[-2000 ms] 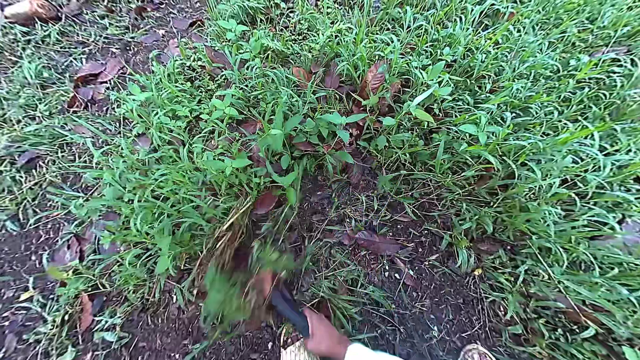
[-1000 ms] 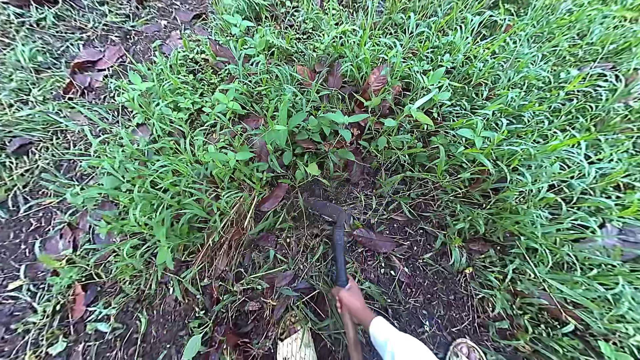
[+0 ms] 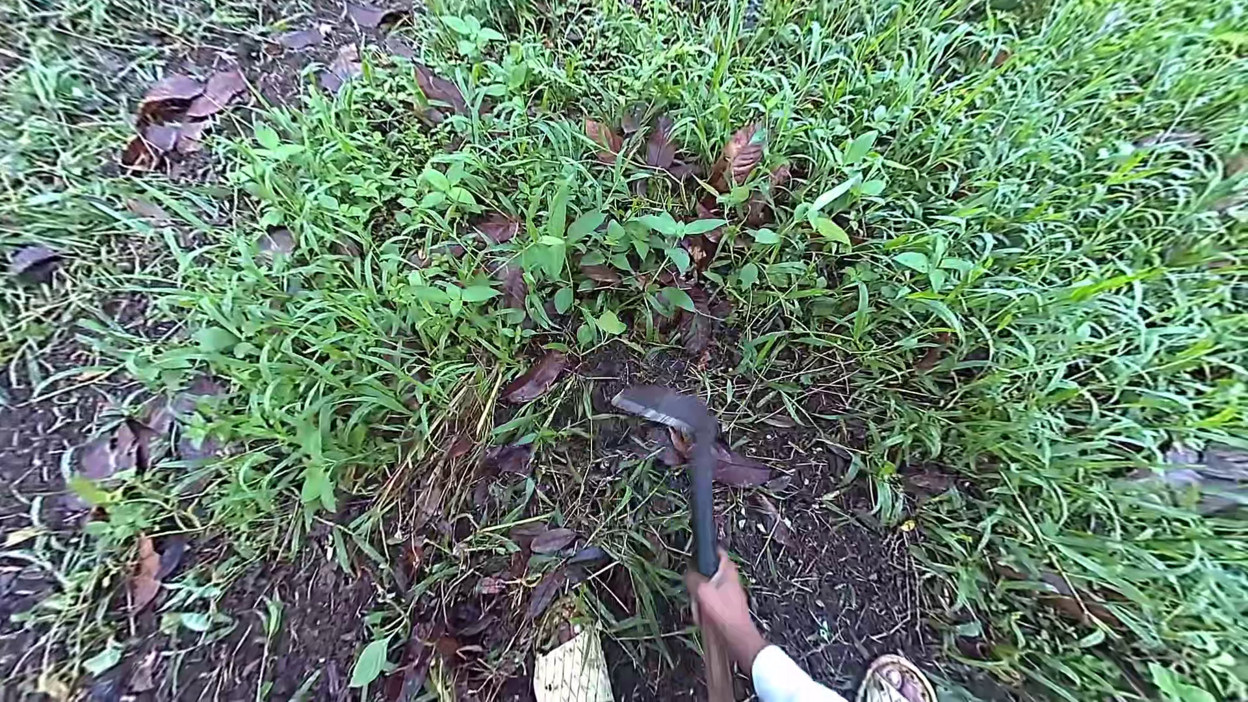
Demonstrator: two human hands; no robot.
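My right hand (image 3: 724,603), below a pale sleeve, is closed around the handle of a hooked-blade cutting tool (image 3: 704,487) at the lower centre. Its curved metal blade (image 3: 663,405) points left, over dark soil and cut grass. The wooden end of the handle runs down past my hand to the bottom edge. Just beyond the blade stand broad-leaved green weeds (image 3: 585,244) among grass, with a brown dead leaf (image 3: 536,376) to the blade's upper left. My left hand is out of the frame.
Dense grass (image 3: 1053,273) covers the right side and the far ground. At the bottom edge are a pale, patterned flat object (image 3: 573,671) and part of my footwear (image 3: 895,680). Dead leaves (image 3: 175,112) lie at the upper left, and dark bare soil (image 3: 829,585) shows right of my hand.
Two seconds ago my right hand was lower and further left, with blurred greenery at the tool. The hand and tool have since moved right, and the curved blade is now exposed.
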